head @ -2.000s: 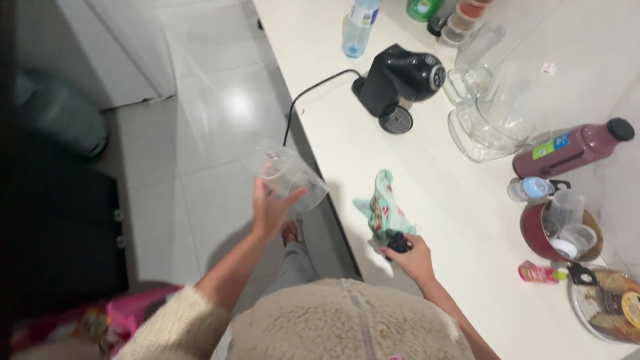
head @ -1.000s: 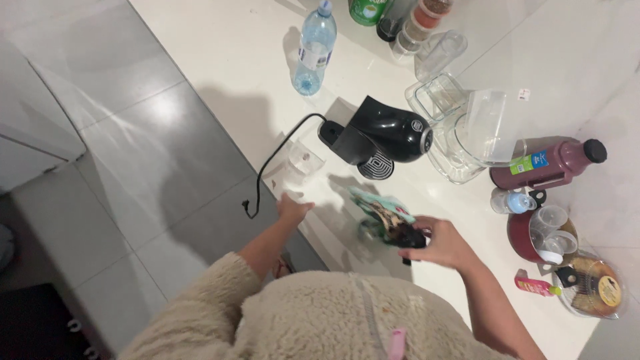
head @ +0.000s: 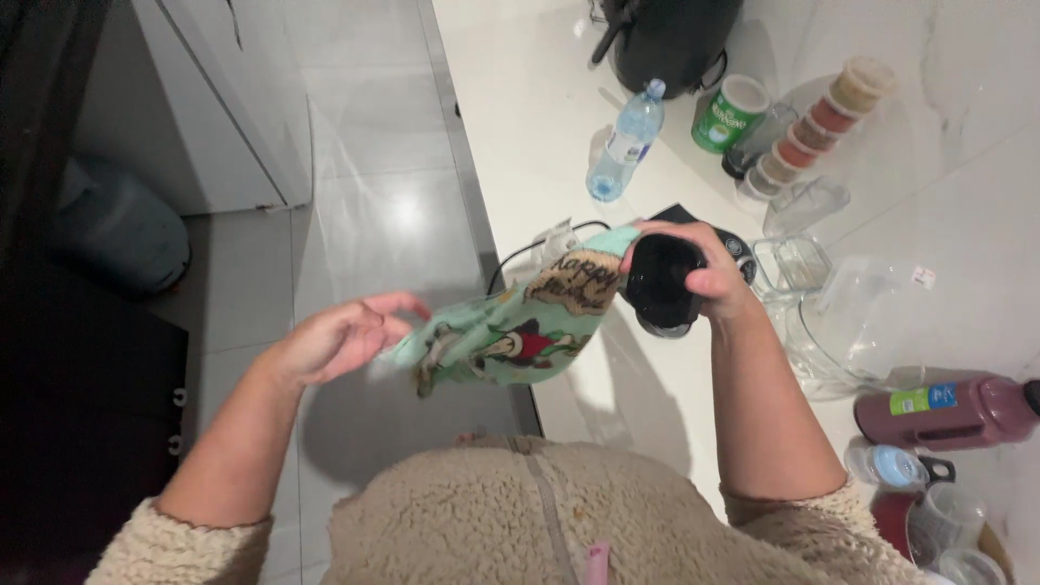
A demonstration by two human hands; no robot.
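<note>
My right hand (head: 703,272) grips a small black plastic part (head: 662,280) together with one end of a mint-green printed cloth (head: 528,325). The cloth stretches down to the left, over the counter's edge. At its far end is my left hand (head: 349,337), fingers spread; whether they touch the cloth cannot be told. Behind my right hand stands the black coffee machine (head: 735,252), mostly hidden, its cord (head: 520,256) curving on the counter. A clear plastic container (head: 559,240) shows partly behind the cloth.
On the white counter (head: 504,106) stand a water bottle (head: 626,146), a green canister (head: 727,114), stacked spice jars (head: 812,134), a glass dish (head: 792,264) and a mauve thermos (head: 934,410). A black appliance (head: 674,41) is at the top. A gas cylinder (head: 122,227) stands left.
My left hand has let go of the clear container, which it held two seconds ago, and is now near the cloth. My right hand has raised the black part and cloth. The view has shifted.
</note>
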